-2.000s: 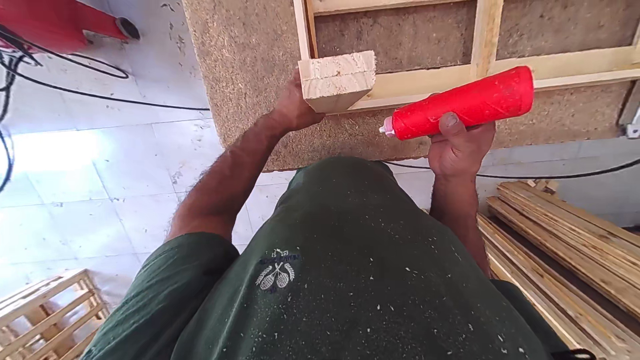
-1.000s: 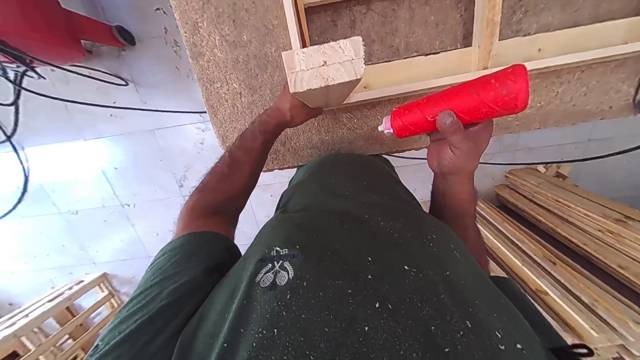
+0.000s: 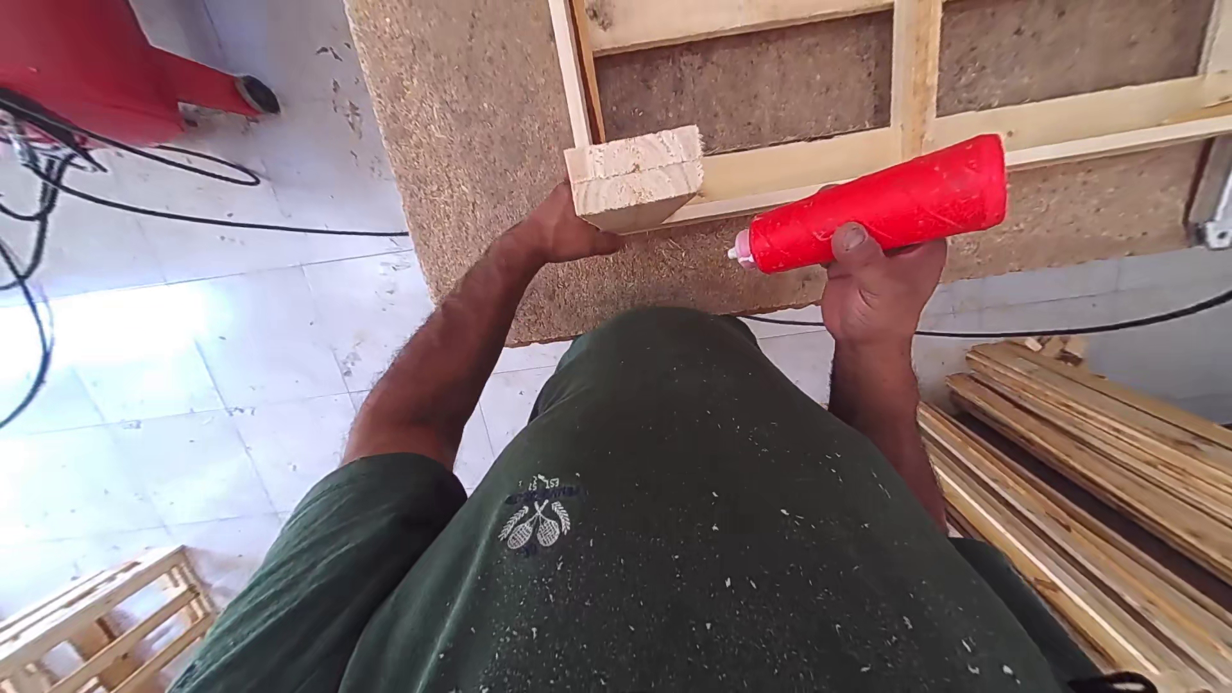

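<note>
My left hand (image 3: 570, 229) is closed on a light wooden block (image 3: 637, 181), seen end-on, at the near left corner of a wooden frame (image 3: 818, 166). The thumb lies under its near edge, and the fingers are partly hidden behind it. In my right hand (image 3: 881, 279) is a red squeeze bottle (image 3: 881, 204), tilted, its pale nozzle pointing left toward the block but apart from it. The frame, with its crosspiece, lies on a particleboard surface (image 3: 462, 144).
Stacked wooden boards (image 3: 1107, 462) lie at the lower right, and a slatted wooden piece (image 3: 115, 626) at the lower left. Black cables (image 3: 241, 227) run over the tiled floor near a red machine (image 3: 87, 67). A metal part (image 3: 1218, 217) is at the right board edge.
</note>
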